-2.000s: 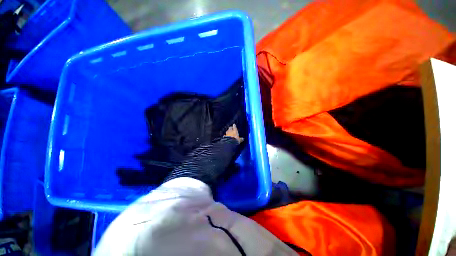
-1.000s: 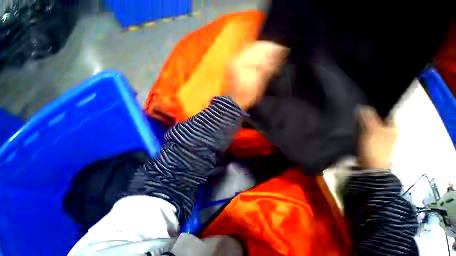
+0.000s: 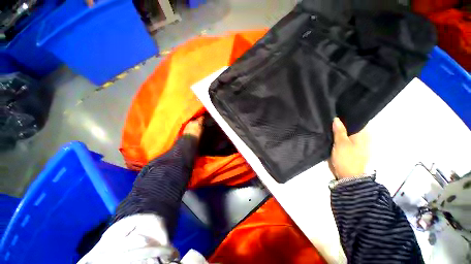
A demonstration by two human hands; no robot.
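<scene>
A black mesh-textured bag panel (image 3: 279, 108) lies on the white table (image 3: 310, 211), its near corner close to the table's left edge. My right hand (image 3: 351, 152) holds the panel's near right edge, thumb on top and fingers hidden. My left hand (image 3: 194, 127) reaches to the opening of the orange cloth (image 3: 160, 108) left of the table, beside dark material; its fingers are mostly hidden, so I cannot tell whether it grips anything.
An open blue bin (image 3: 90, 178) with black pieces stands at lower left. Another blue bin (image 3: 98, 41) stands at upper left. Part of the sewing machine (image 3: 454, 203) is at the right. More orange cloth (image 3: 268, 237) hangs below the table edge.
The black panel came up in both hands and now lies on the table. My left hand left the bin, then let go of the panel and moved to the orange cloth. The view swung right.
</scene>
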